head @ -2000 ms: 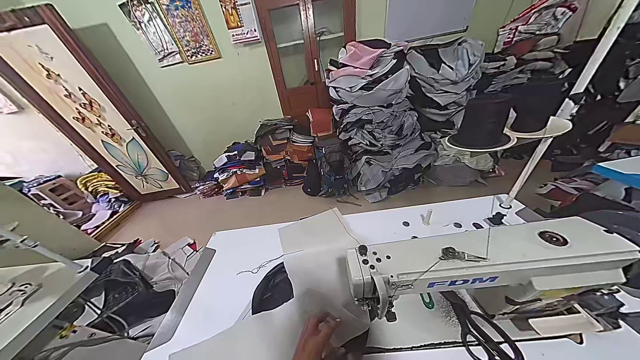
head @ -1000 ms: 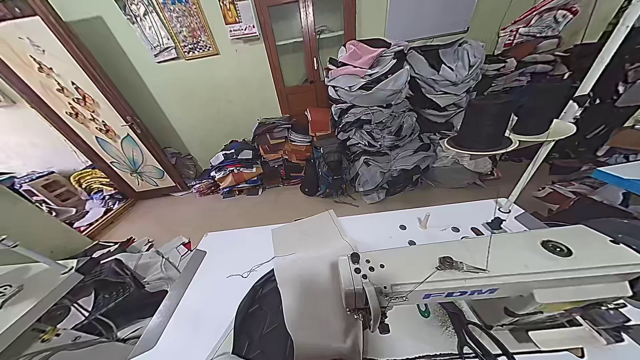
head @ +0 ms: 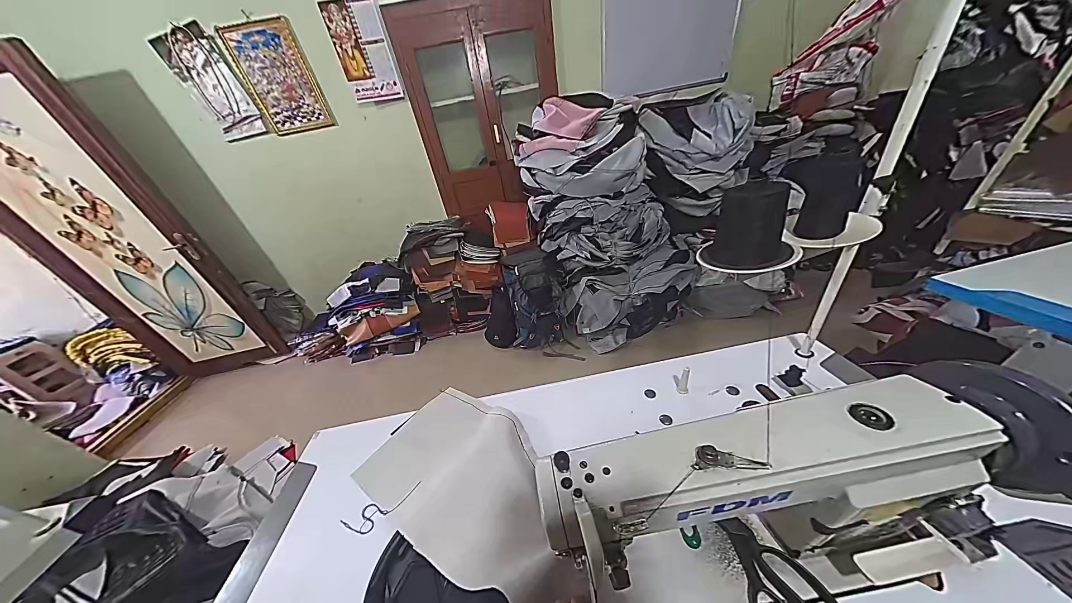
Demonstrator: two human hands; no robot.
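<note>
Neither of my hands shows in the head view now. A cream sheet of leather-like material (head: 469,494) lies on the white table of an FDM sewing machine (head: 779,469), its right edge against the machine's head. Part of a black quilted piece (head: 410,574) shows below and left of the sheet. A dark thread tail (head: 364,517) lies on the table at the sheet's left edge. Black-handled scissors (head: 766,561) lie under the machine arm. The needle area is partly hidden by the machine head.
Two black thread cones (head: 744,224) stand on a white pole at the right. Grey fabric pieces (head: 607,218) are piled high against the wall, with coloured stacks (head: 377,310) beside them. Black and white material (head: 151,536) is heaped at the left. A blue-edged table (head: 1005,289) stands at the right.
The hand seen at the bottom two seconds ago is out of view. The cream sheet has turned and shifted on the table, and less of the black piece shows than one second ago.
</note>
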